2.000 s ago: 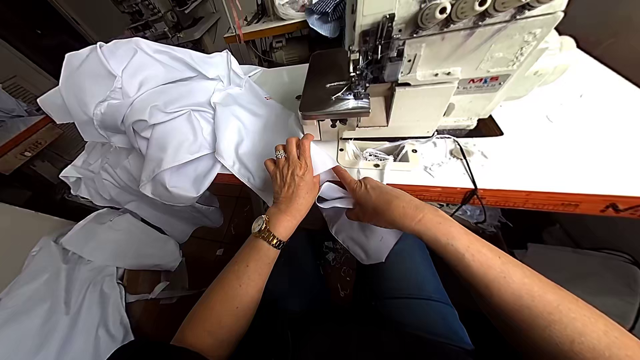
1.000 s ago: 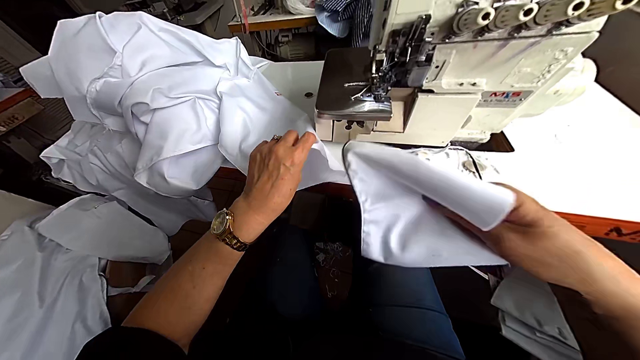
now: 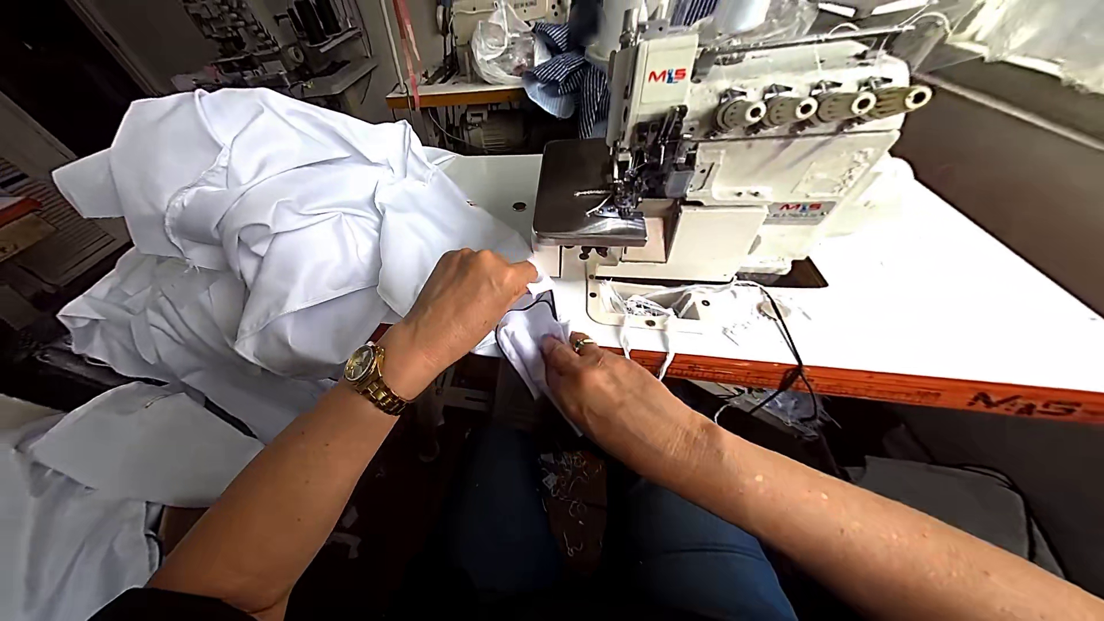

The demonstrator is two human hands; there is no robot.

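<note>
A large heap of white fabric [image 3: 302,198] covers the left of the sewing table. My left hand [image 3: 466,302], wearing a gold watch [image 3: 375,379] at its wrist, grips an edge of that fabric just in front of the overlock sewing machine [image 3: 776,164]. Close to its right, my right hand [image 3: 595,388] pinches a smaller white fabric piece with a dark edge [image 3: 528,336], which hangs at the table's front edge. The two pieces meet or overlap between my hands; whether they are joined cannot be told. The machine's metal plate [image 3: 586,185] lies just beyond my left hand.
White thread scraps [image 3: 647,306] and a black cord [image 3: 780,323] lie near the machine base. The table's orange front edge [image 3: 906,388] runs to the right. More pale fabric [image 3: 78,517] hangs at the lower left. Behind stands another table with a plastic bag [image 3: 502,47] and striped cloth [image 3: 573,73].
My right hand has come back left, close to my left hand, and the smaller piece it held spread out at the right now hangs bunched between them. The view has shifted.
</note>
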